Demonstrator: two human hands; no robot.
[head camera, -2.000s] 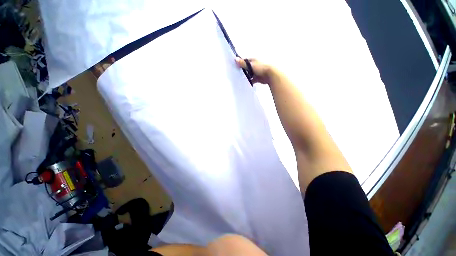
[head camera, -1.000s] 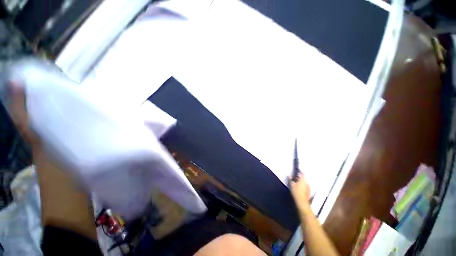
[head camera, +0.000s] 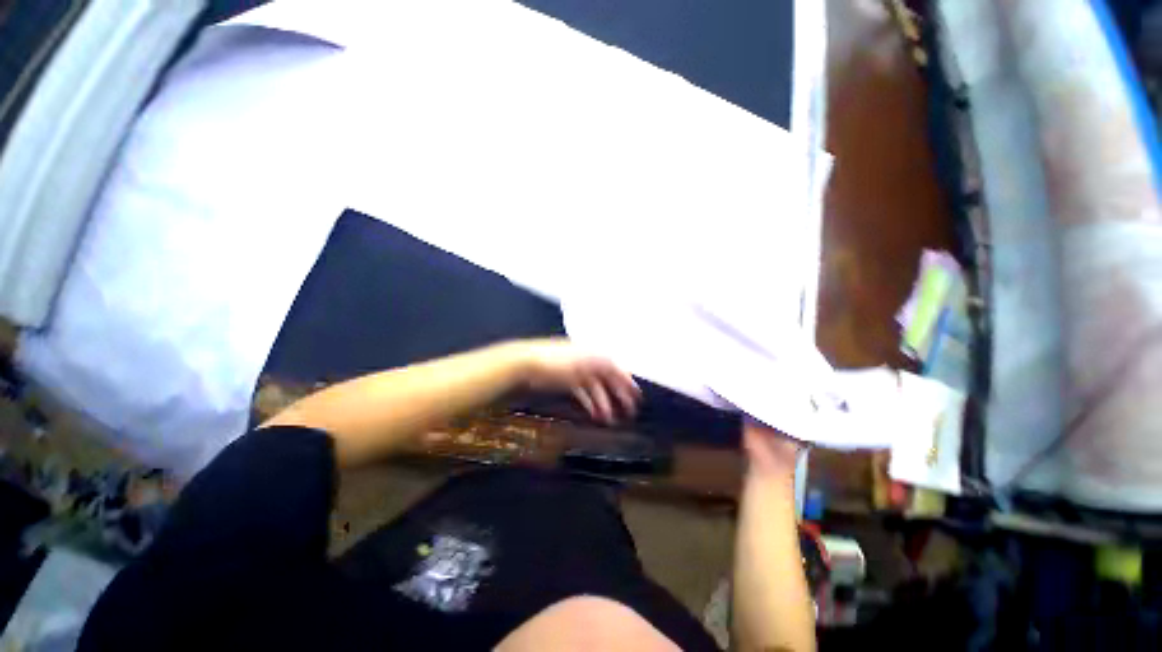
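A large white paper (head camera: 510, 166) covers most of the table, with a cut-out corner baring dark fabric (head camera: 408, 280) on the near side. My left hand (head camera: 595, 385) is empty over the fabric's near edge, fingers loosely bent and apart. My right hand (head camera: 771, 448) is at the paper's near right corner and holds its edge; the fingertips are hidden under the paper. The paper is lifted and creased there. I cannot see the shears.
A black oblong (head camera: 618, 459) lies at the near table edge. A pale metal rail (head camera: 808, 229) runs along the right of the paper. Beyond it are brown wood (head camera: 873, 191) and coloured papers (head camera: 933, 306). A rolled white bundle (head camera: 83, 153) is at far left. Scraps lie on the floor.
The loose paper piece has left my left hand, which has come from the far left to the near table edge. My right hand has gone from the shears to the paper's corner. The view has turned.
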